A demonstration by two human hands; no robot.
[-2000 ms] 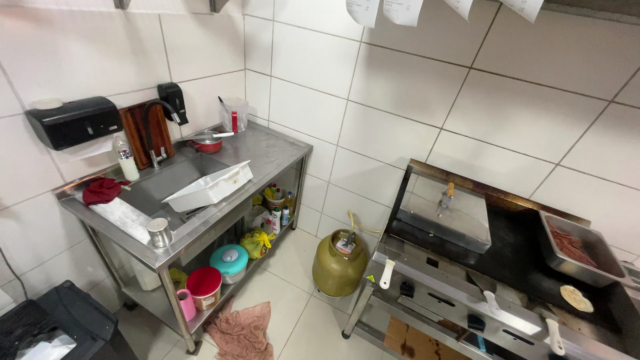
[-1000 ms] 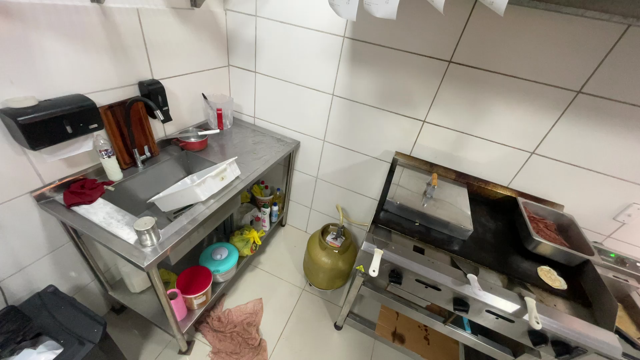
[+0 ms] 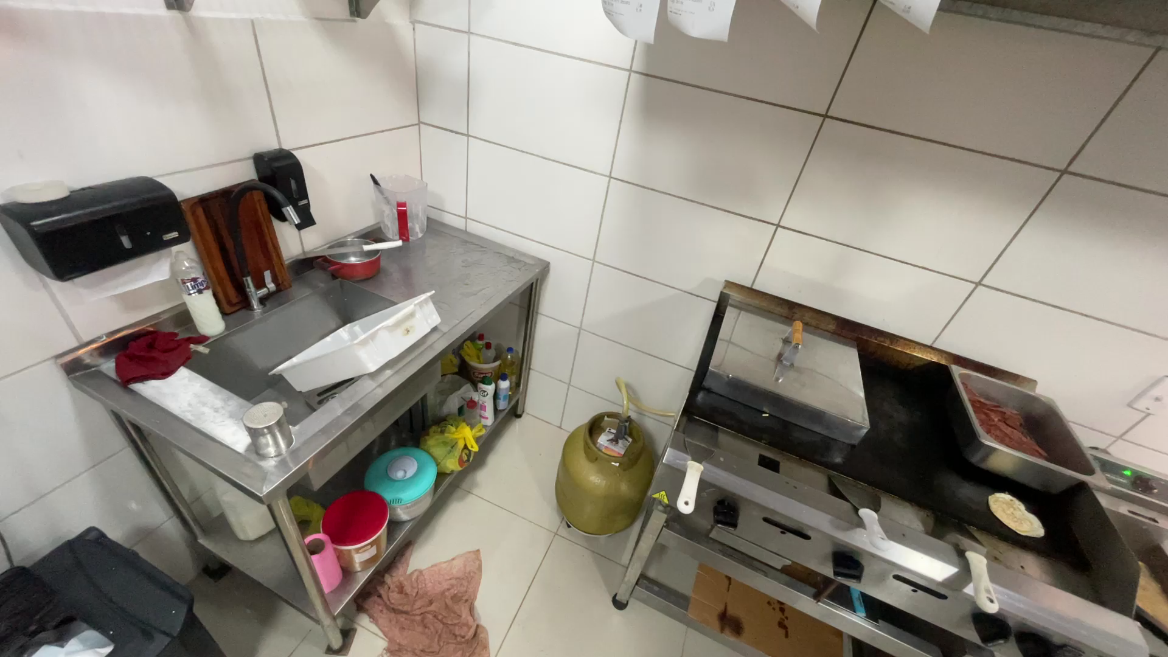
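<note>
Neither my left hand nor my right hand shows. On the right stands a griddle with a small flat round of food on its dark plate. A steel pan of reddish-brown meat sits at the griddle's right back. A rectangular steel cover with a wooden-handled tool on top stands at its left. Several white-handled tools, among them one spatula, lie along the front edge. On the left, a white plastic tray rests tilted across the steel sink.
A gas cylinder stands on the floor between the griddle and the sink table. A pink cloth lies on the floor. Tubs and bottles fill the lower shelf. A red pot and a clear jug stand on the table.
</note>
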